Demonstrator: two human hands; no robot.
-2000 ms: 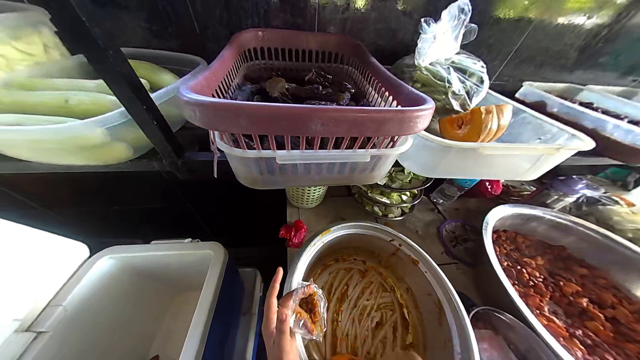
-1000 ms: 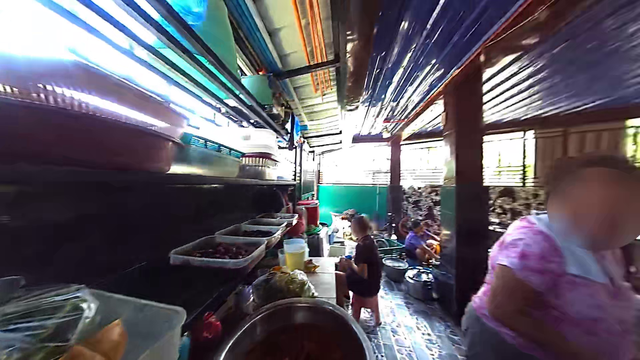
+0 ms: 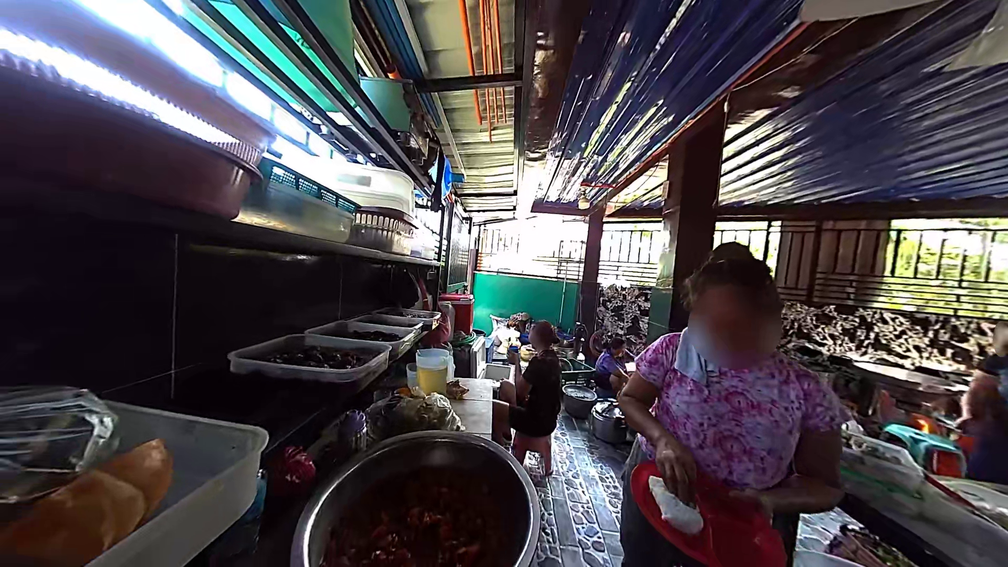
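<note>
Neither my left hand nor my right hand is in the frame of now, so what they hold is hidden. Low in the middle is a large metal basin (image 3: 512, 504) with reddish pieces of food in it. At the lower left, orange squash pieces (image 3: 118, 496) and a clear plastic bag (image 3: 47, 441) lie in a white plastic tub (image 3: 205, 480). A person (image 3: 740, 402) in a pink patterned shirt stands at the right, one hand on a white item (image 3: 675, 508) on a red plastic tray (image 3: 732, 535).
Along the left shelf stand plastic trays (image 3: 370, 366) of dark food. A yellow-filled pitcher (image 3: 431, 372) and a bagged bundle of greens (image 3: 413, 413) are behind the basin. Farther back, a person (image 3: 542, 386) sits on a stool (image 3: 532, 449); metal pots (image 3: 609, 421) stand on the tiled floor.
The view has swung up and right from the food containers to the wider kitchen. A hand with a small bag of food, seen two seconds ago, is out of view. The person in pink shows more fully.
</note>
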